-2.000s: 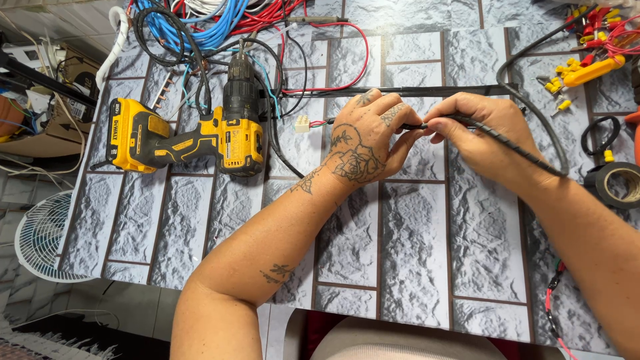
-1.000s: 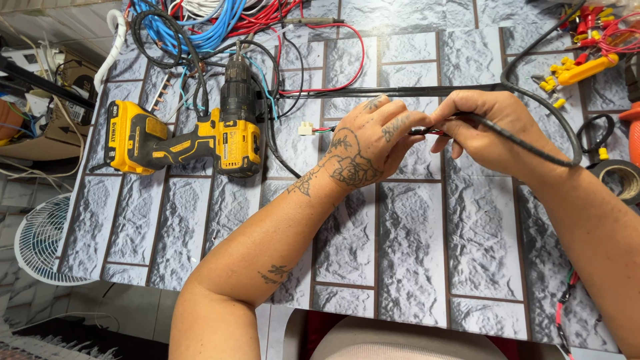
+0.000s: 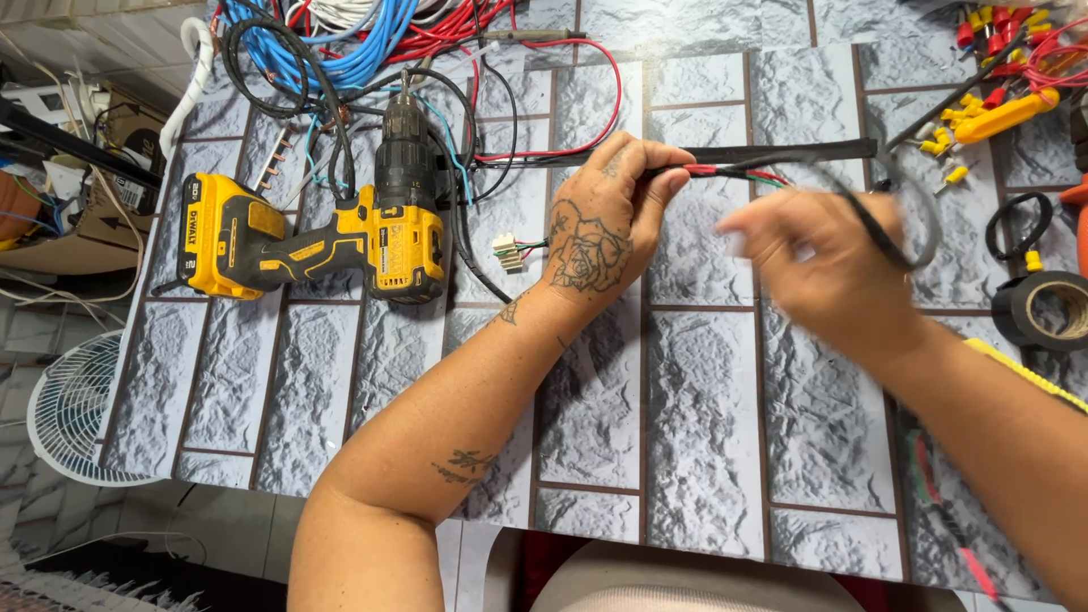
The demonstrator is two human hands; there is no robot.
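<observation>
My left hand [image 3: 616, 217] pinches a thin wire bundle [image 3: 701, 170] with red, black and green strands between thumb and fingertips. A white plastic connector [image 3: 507, 253] on thin wires sticks out on the left side of that hand. My right hand [image 3: 837, 263] is blurred by motion, to the right of the bundle and apart from my left hand. A black cable [image 3: 875, 229] loops across the back of the right hand; whether its fingers hold anything cannot be told. Behind both hands, a flat black strip [image 3: 790, 153] lies on the table.
A yellow and black DeWalt drill [image 3: 340, 238] lies at left, below coiled blue wire [image 3: 365, 55] and red wire [image 3: 616, 85]. At right are crimp terminals [image 3: 960, 115], a yellow-handled tool [image 3: 1007, 116] and a black tape roll [image 3: 1041, 310]. A white fan [image 3: 85, 408] stands beyond the table's left edge.
My right hand has come away from my left and moved right and down. The black cable's loop has shifted. More of the red and green strands now shows beside my left fingertips.
</observation>
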